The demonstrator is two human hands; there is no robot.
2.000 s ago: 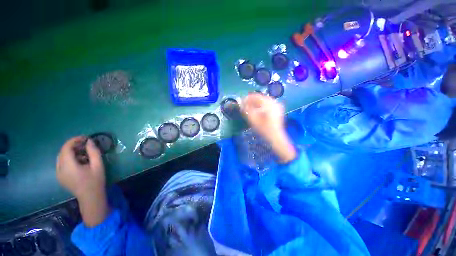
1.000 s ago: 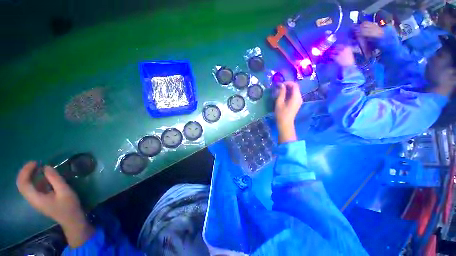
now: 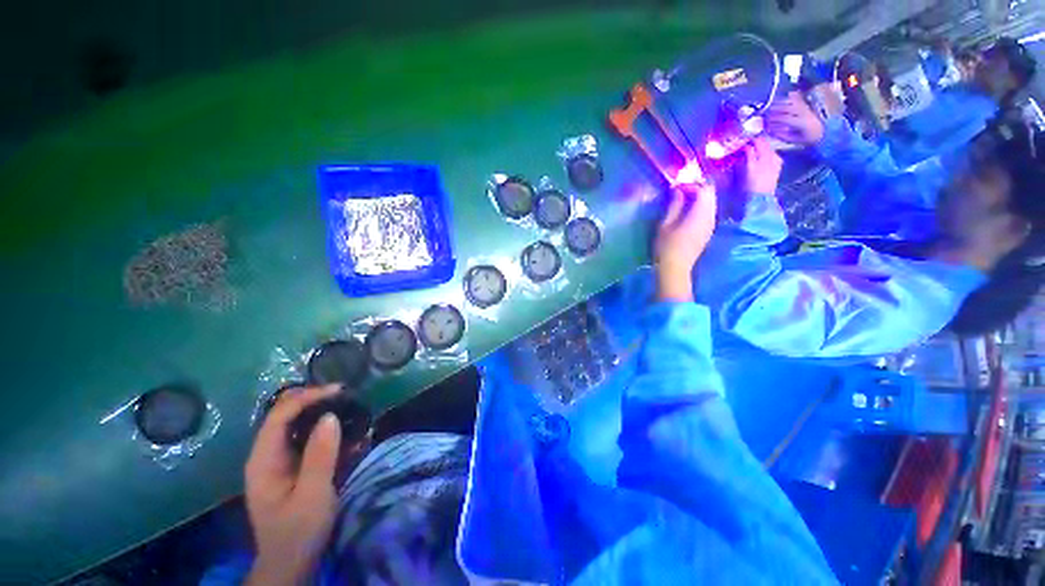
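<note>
My left hand is at the table's near edge, thumb and fingers around a black disc. Its fingers overlap another disc on the table. My right hand reaches far right, its fingertips at the pink-violet light. Glare hides whether it holds anything. A row of round black housings with grey faces, one of them here, lies on the green table with crinkled clear film around them. Another disc lies apart at the left.
A blue bin holds a silvery heap. A loose heap of small metal pieces lies left of it. An orange-red forked tool is near the lights. A clear blister tray is below the table edge. People in blue smocks sit at right.
My left hand has moved right from the far-left disc to the left end of the row, with a disc in it. My right hand has moved slightly right, to the light.
</note>
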